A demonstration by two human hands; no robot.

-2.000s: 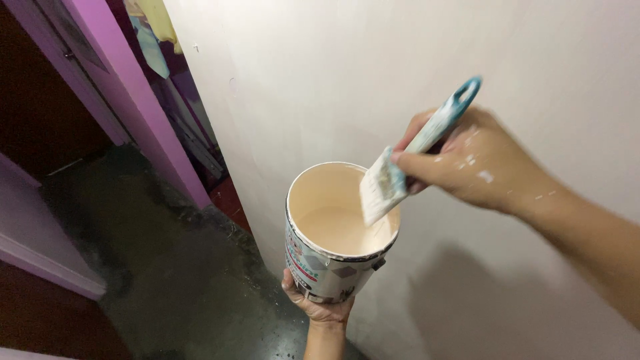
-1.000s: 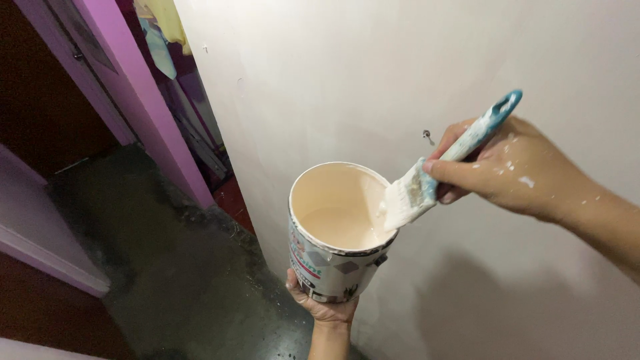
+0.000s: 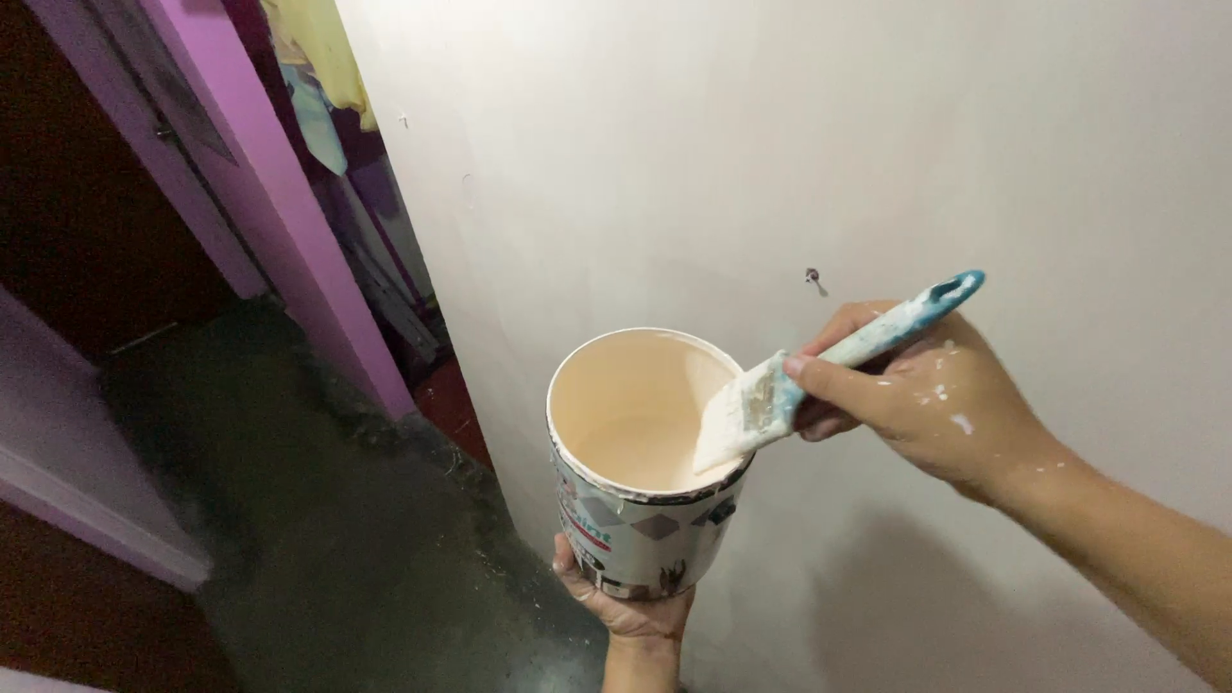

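My left hand (image 3: 630, 606) supports a paint can (image 3: 640, 539) from below, its fingers around the base. Pale cream paint (image 3: 640, 452) lies inside the can, and drips mark its rim. In my right hand (image 3: 924, 385) is a paintbrush (image 3: 866, 332) with a blue, paint-smeared handle, gripped near the ferrule. The brush's paint-coated bristles (image 3: 722, 428) rest over the right side of the can's rim, tips pointing down into the opening. White paint spots dot the back of my right hand.
A pale wall (image 3: 674, 173) stands just behind the can, with a small screw or nail (image 3: 812, 276) protruding from it. At left are a purple door frame (image 3: 279, 212), hanging cloths (image 3: 322, 58) and a dark, paint-speckled floor (image 3: 356, 539).
From inside the can, the brush in my right hand has moved right to the rim. The left hand still holds the can.
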